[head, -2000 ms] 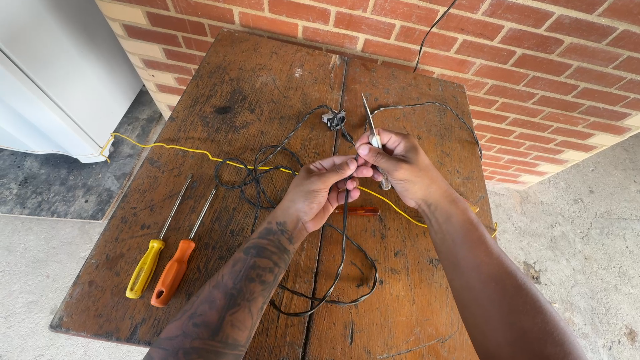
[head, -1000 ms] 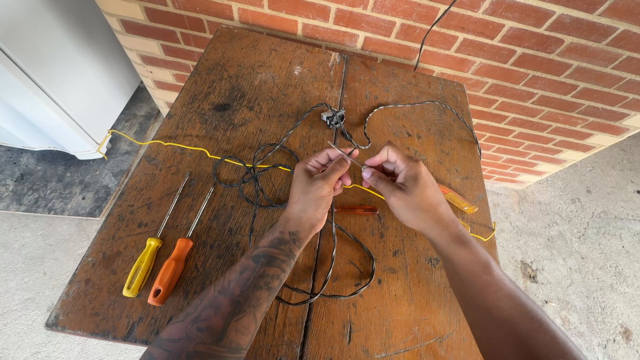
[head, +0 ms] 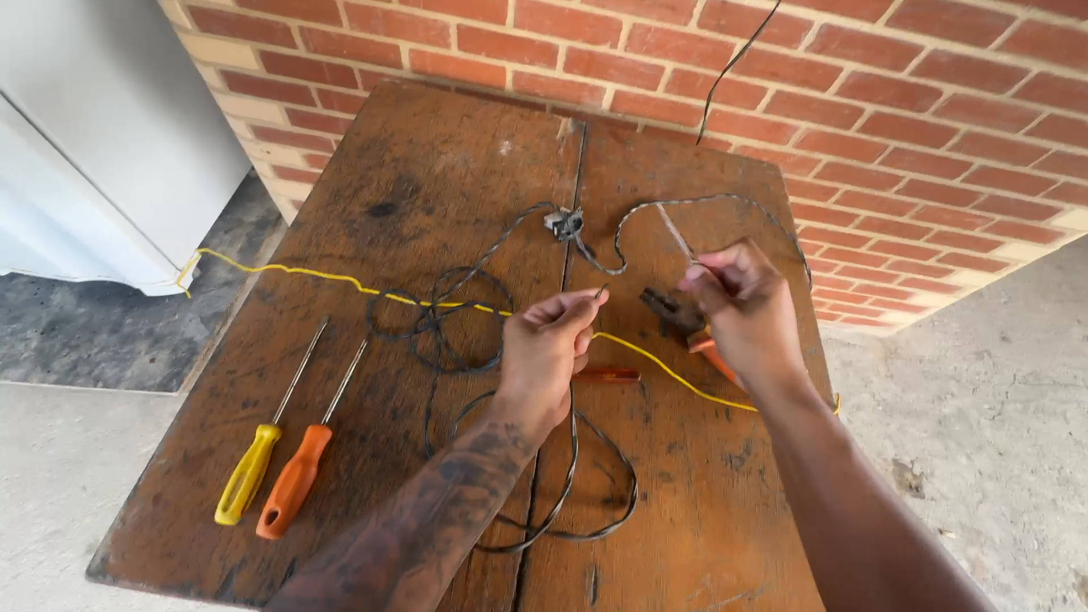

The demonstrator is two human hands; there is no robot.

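Note:
Between thumb and forefinger, my left hand [head: 551, 353] pinches the end of a dark twisted electrical cord [head: 571, 476]; its tip sticks up past the fingertips. The cord drops below the hand into loose loops on the wooden table. My right hand [head: 744, 306], apart from the left, holds a thin knife-like blade [head: 676, 234] pointing up and away; its grip is hidden by the fingers. Pliers with orange handles [head: 671, 313] lie under and beside the right hand. A small grey electrical fitting [head: 565, 223] with cord attached rests beyond both hands.
A yellow-handled screwdriver [head: 248, 476] and an orange-handled screwdriver [head: 295, 483] lie at the left. A red tool handle [head: 608, 376] is near the table's middle seam. Yellow string [head: 319, 274] crosses the wooden table [head: 459, 153]. A brick wall [head: 595, 51] stands behind, a white cabinet-like piece [head: 110, 153] at left.
My hands, close together before, have moved apart. The right hand with the blade has shifted right, away from the cord end. The pliers' dark jaws now show beside it.

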